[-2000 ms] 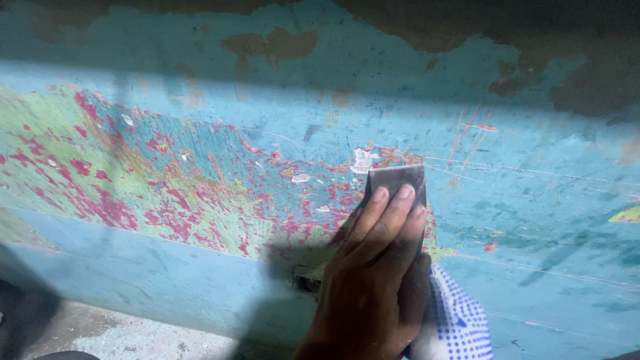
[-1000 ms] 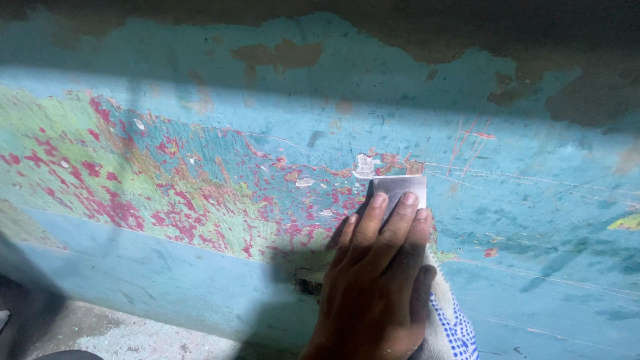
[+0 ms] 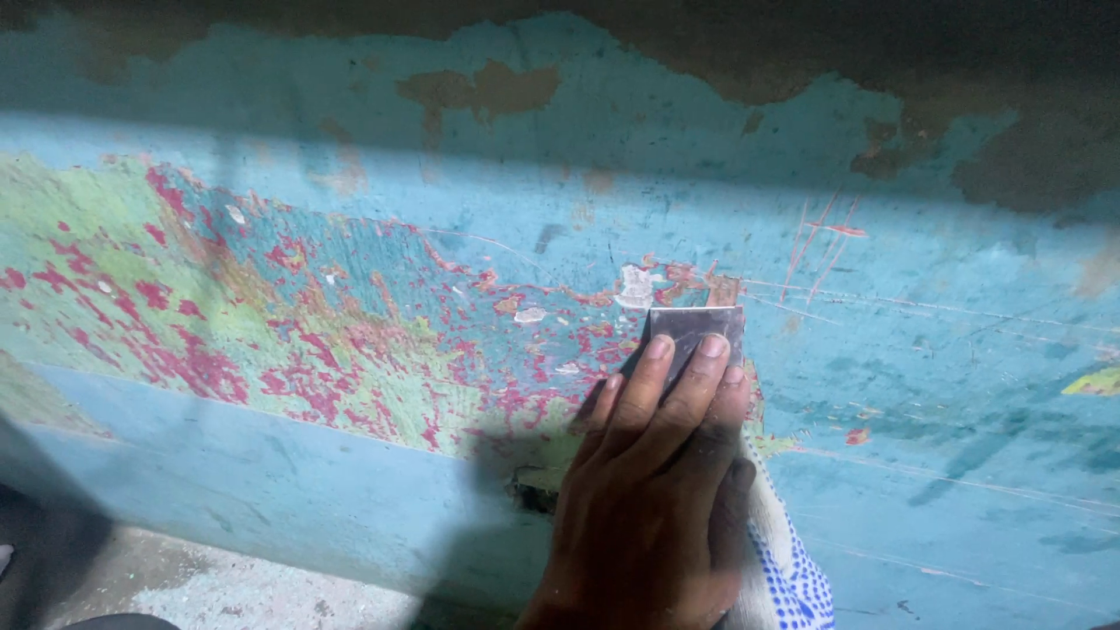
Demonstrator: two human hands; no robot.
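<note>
A flat metal scraper blade (image 3: 698, 337) lies against a painted wall (image 3: 927, 350), its straight edge upward. My left hand (image 3: 656, 490), bare, presses its fingertips on the blade's face, with the thumb at the right side. Beneath and to the right is my right hand (image 3: 787, 551) in a white knit glove with blue dots, around the scraper's lower part; its fingers and any handle are mostly hidden. Just above the blade edge shows a scraped brownish strip (image 3: 723, 290), beside a whitish chipped spot (image 3: 636, 287). Left of the hands, the blue paint is worn to green and magenta layers (image 3: 210, 367).
A small dark hole (image 3: 532, 497) in the wall is left of my left wrist, partly in shadow. The floor (image 3: 262, 595) at the lower left bears pale flakes and dust. Along the top, the wall has a dark area with a ragged paint edge (image 3: 814, 87).
The blade edge and my left hand sit slightly lower on the wall than two seconds ago, and more of the brownish strip above the edge shows. Both hands have stayed at the scraper.
</note>
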